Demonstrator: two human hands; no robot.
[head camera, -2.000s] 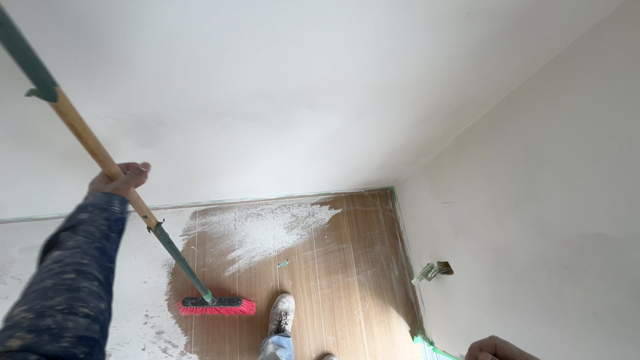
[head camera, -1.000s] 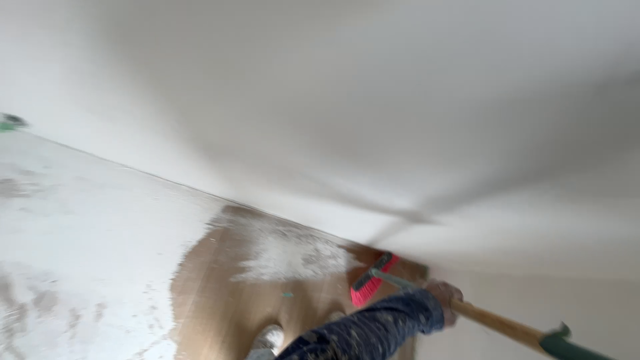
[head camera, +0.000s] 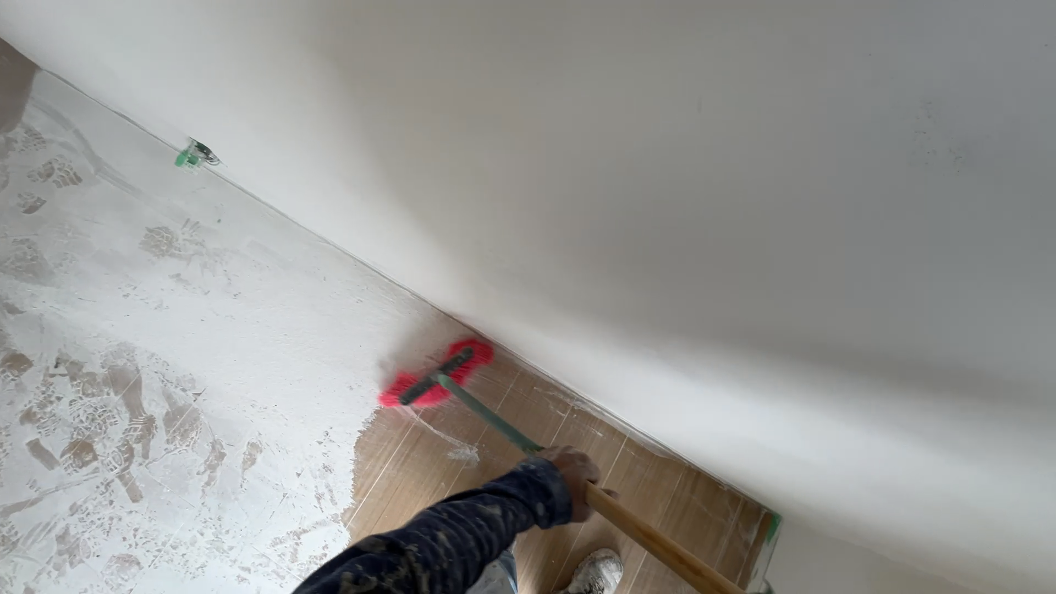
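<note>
My left hand (head camera: 575, 481), in a dark blue paint-spotted sleeve, is closed around the handle of a push broom (head camera: 660, 544). The handle is green near the head and bare wood beyond my hand. The broom's red-bristled head (head camera: 437, 375) rests on the floor close to the wall, where white powder meets the wood-look floor (head camera: 412, 478); its bristles are splayed and blurred. The far end of the handle runs out of view at the bottom right. My right hand is not visible.
White powder (head camera: 264, 330) with shoe prints covers the floor on the left. A white wall (head camera: 660, 206) borders it. Wires with green tape (head camera: 196, 154) stick out at the wall's base on the left. Green tape (head camera: 773, 526) marks the right corner. My dusty shoe (head camera: 598, 571) stands at the bottom.
The broom head has moved left along the wall to the powder's edge. The white patch on the wood-look floor seen earlier is mostly gone. The view has swung left.
</note>
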